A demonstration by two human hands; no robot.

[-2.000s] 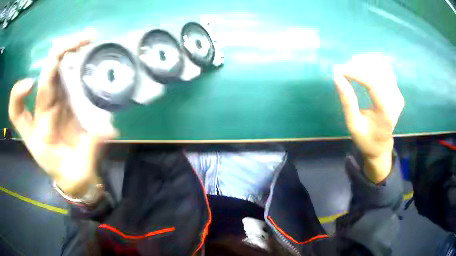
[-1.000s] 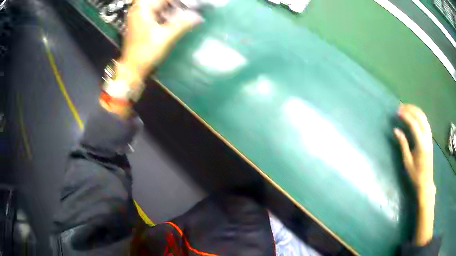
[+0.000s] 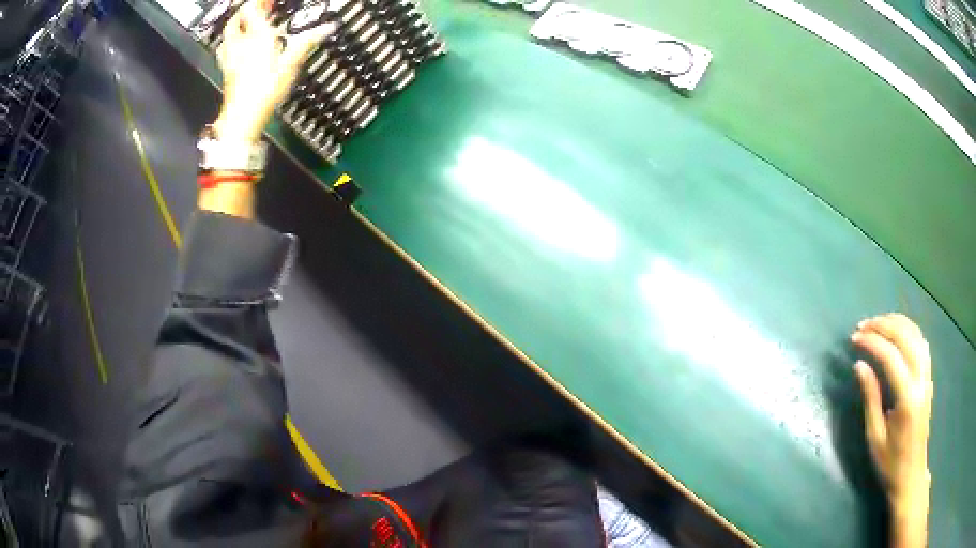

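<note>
My left hand (image 3: pixel 255 59) is at the upper left, at the near end of a stack of ribbed dark-and-silver plates (image 3: pixel 359 70). Its fingers are spread over a silver plate with round rings (image 3: pixel 313 13), cut off by the top edge. Whether they grip it or only touch it cannot be told. My right hand (image 3: pixel 897 369) is at the far right on the glossy green bench top (image 3: pixel 514 310), empty, with the thumb a little apart from the curved fingers.
A silver plate with a row of rings (image 3: pixel 621 45) lies at the far side of the bench, part of another beside it. A small black-and-yellow piece (image 3: pixel 345 189) sits at the bench's near edge. Grey floor with a yellow line (image 3: pixel 150 177) is at the left.
The ringed plate and my left hand have gone from in front of me to the stack at upper left. The view has turned left, showing the stack clearly. My right hand has lowered onto the bench.
</note>
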